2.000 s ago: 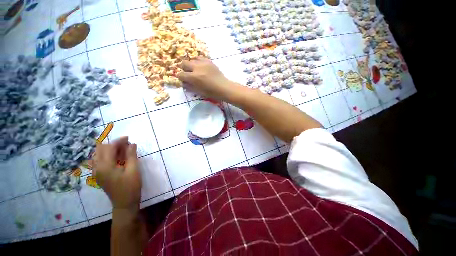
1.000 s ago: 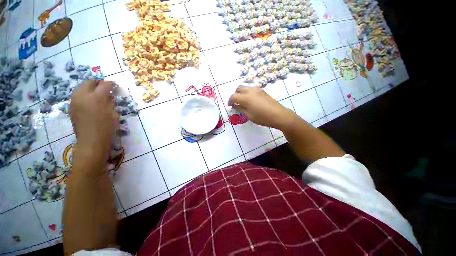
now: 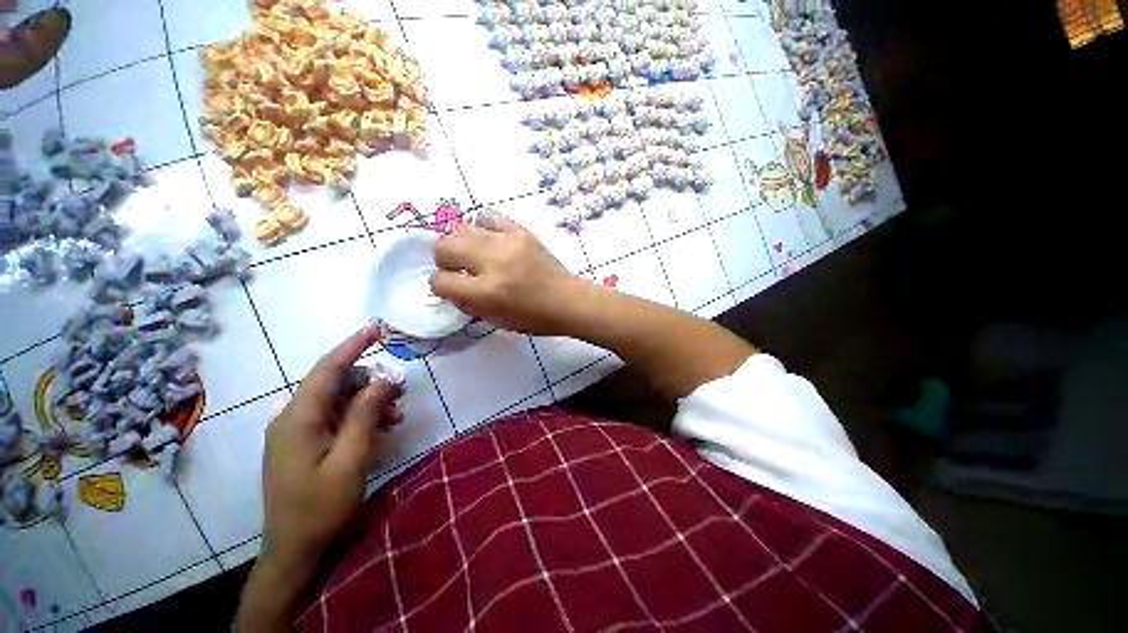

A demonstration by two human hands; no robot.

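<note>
My right hand (image 3: 497,275) is over the right side of the small white bowl (image 3: 406,294), fingertips pinched together inside its rim; what they pinch is too small to make out. My left hand (image 3: 328,433) is left of and below the bowl, thumb and fingers holding a small grey piece (image 3: 386,375). The bowl holds something pale. A heap of orange pieces (image 3: 309,99) lies beyond the bowl. Loose grey pieces (image 3: 130,359) lie left of my left hand.
Joined pale pieces with coloured specks (image 3: 619,148) lie in rows beyond my right hand. Mixed-colour pieces (image 3: 831,105) crowd the table's far right edge. The printed tablecloth (image 3: 291,303) shows a black grid and food pictures. The dark floor is at right.
My left hand has moved from above the grey pieces to beside the bowl, with a grey piece in it. My right hand has moved left onto the bowl. The view has shifted right.
</note>
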